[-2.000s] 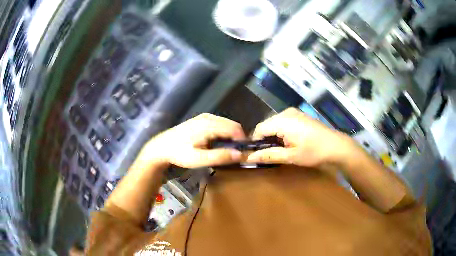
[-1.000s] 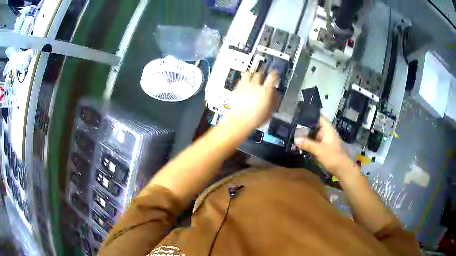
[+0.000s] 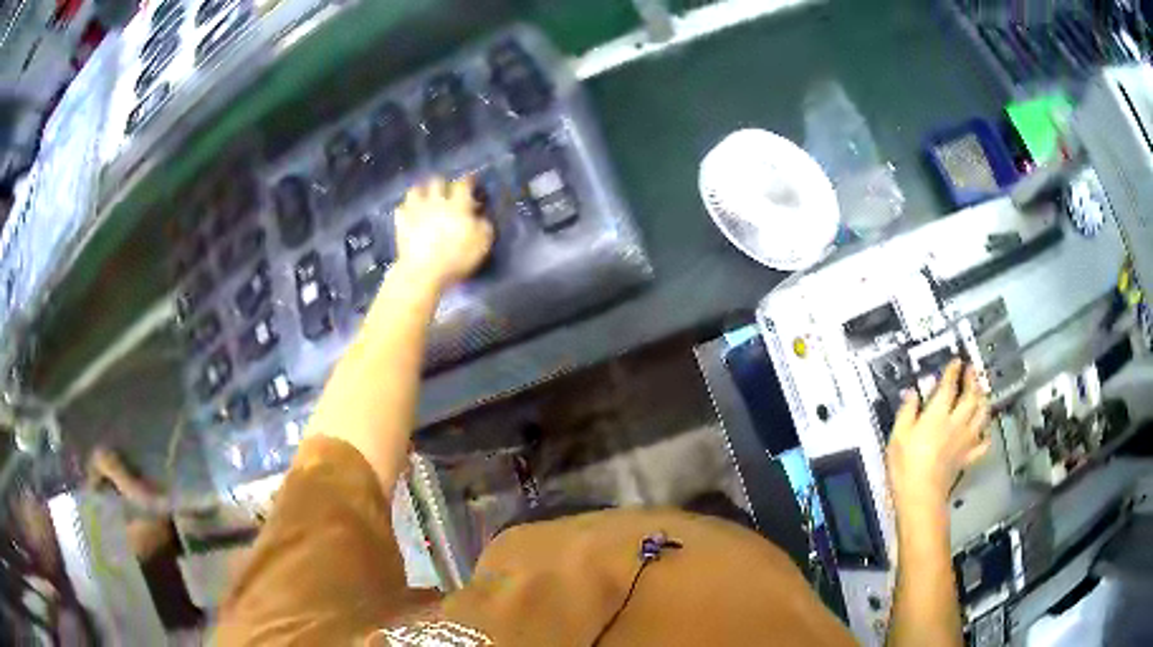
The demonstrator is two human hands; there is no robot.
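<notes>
A clear blister tray (image 3: pixel 616 262) with rows of black housings (image 3: pixel 548 185) lies on the left. My left hand (image 3: pixel 443 231) is over its front row, fingers curled at a dark housing (image 3: pixel 482 234) that they partly hide; the grip is blurred. My right hand (image 3: pixel 938 423) reaches onto the white machine (image 3: pixel 786 307) at the right. Its fingers are apart, and the fingertips rest on the black fixture (image 3: pixel 900 367) and partly cover it. Whether a housing lies under them is unclear.
A round white fan (image 3: pixel 769 200) stands between tray and machine, with a crumpled clear bag (image 3: pixel 860 164) behind. A blue box (image 3: pixel 969 162) and green item (image 3: pixel 1042 124) are at the back right. A dark screen (image 3: pixel 847 509) is on the machine's front edge.
The view has turned towards the tray. My left hand has moved from the machine to the tray. My right hand, which held a black piece near the machine's front, is now on the fixture.
</notes>
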